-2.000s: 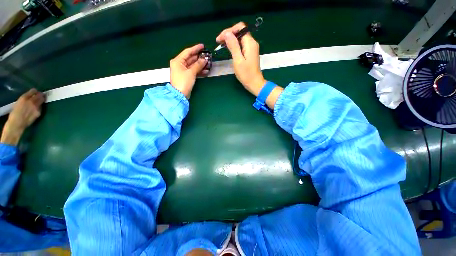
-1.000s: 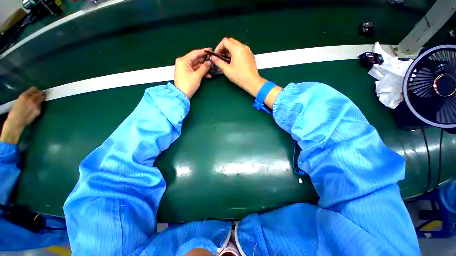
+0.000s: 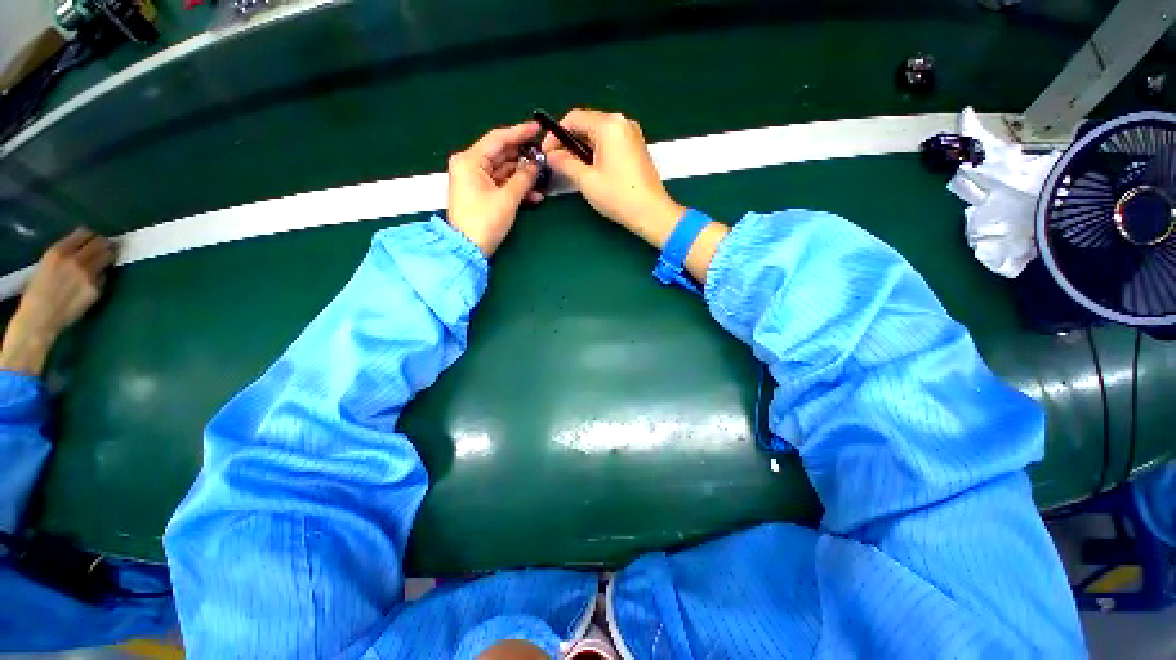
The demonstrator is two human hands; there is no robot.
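My left hand (image 3: pixel 488 190) holds a small dark unit (image 3: pixel 533 160) with shiny parts between its fingertips, above the white strip (image 3: pixel 348 201). My right hand (image 3: pixel 617 165) is beside it, its fingers touching or nearly touching the unit. It holds a dark pen-shaped tool (image 3: pixel 562 134), whose upper end points up and left past the fingers. The tool's other end is hidden in the hand. A blue strap (image 3: pixel 682 246) is around my right wrist.
A black fan (image 3: pixel 1141 217) stands at right beside a crumpled white bundle (image 3: pixel 1003 206) and a dark unit (image 3: pixel 950 151). Another unit (image 3: pixel 917 72) lies on the green belt (image 3: pixel 774 58). A grey post (image 3: pixel 1096 71) rises behind. Another person's hand (image 3: pixel 62 290) is at left.
My right hand has come down and left to the unit, and the tool has swung to point up-left. The loose unit on the belt has shifted left.
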